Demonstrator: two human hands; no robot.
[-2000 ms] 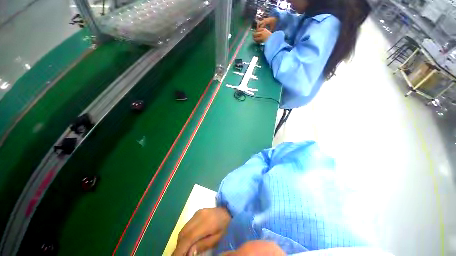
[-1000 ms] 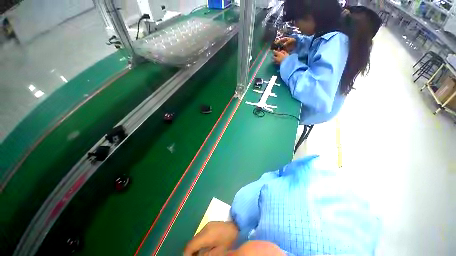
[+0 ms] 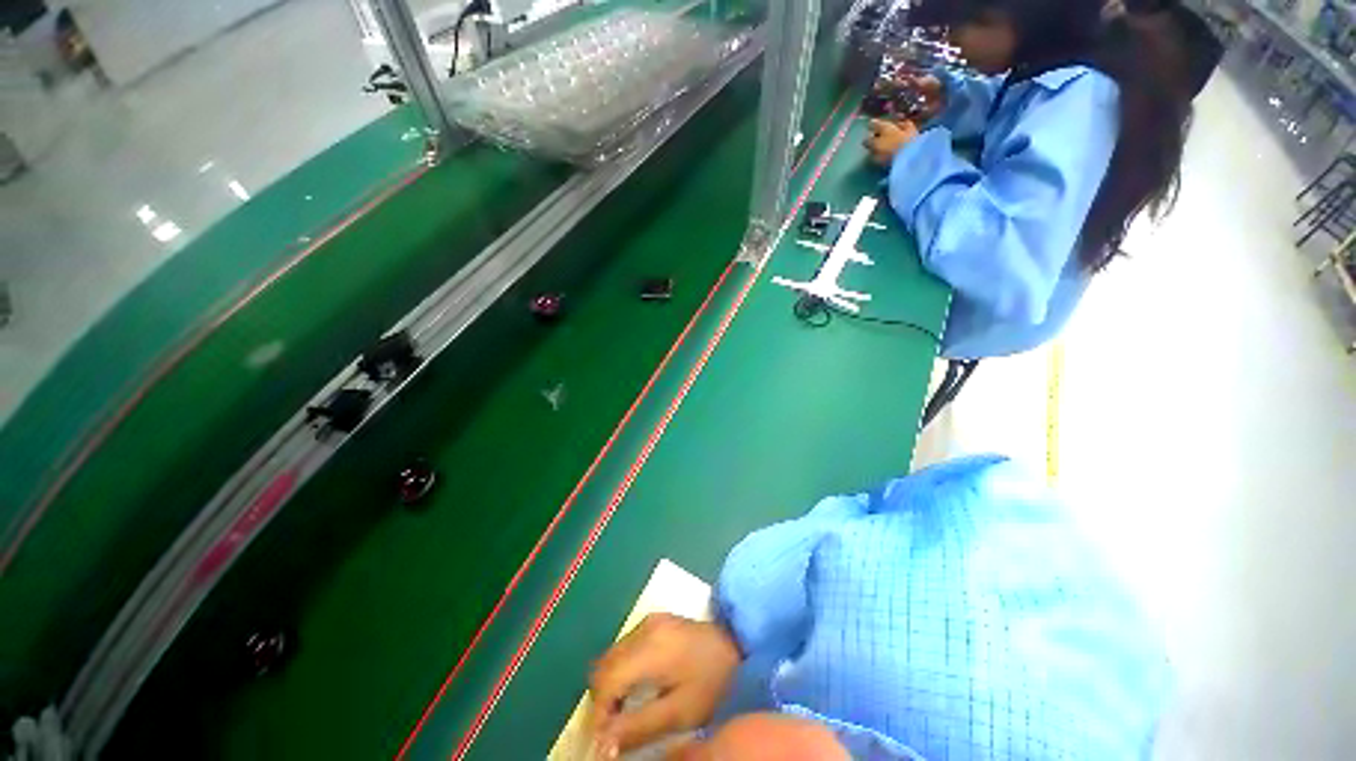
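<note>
My right hand point(image 3: 665, 681) is low in the picture, over a white paper sheet point(image 3: 680, 590) with a yellowish edge. Its fingers are curled, with a small greyish patch between them; I cannot tell whether it holds anything. A blurred skin-coloured shape cut off by the bottom edge may be part of my left hand; what it does is hidden. Round black units point(image 3: 415, 482) lie spaced along the green conveyor belt point(image 3: 491, 595), another point(image 3: 547, 305) farther up. A squarer dark piece point(image 3: 657, 289) lies near the red lines.
An aluminium rail point(image 3: 491, 260) with black brackets point(image 3: 341, 410) runs beyond the belt. A clear blister tray point(image 3: 595, 82) lies farther up, beside a metal post point(image 3: 778, 134). A white pronged fixture point(image 3: 845, 253) with a cable is on the bench. A person in blue point(image 3: 1011, 193) sits beyond it.
The view has swung, so the scene sits farther right. My right hand stays near the paper; its fingers show more fully. The neighbour's hands remain together over the bench.
</note>
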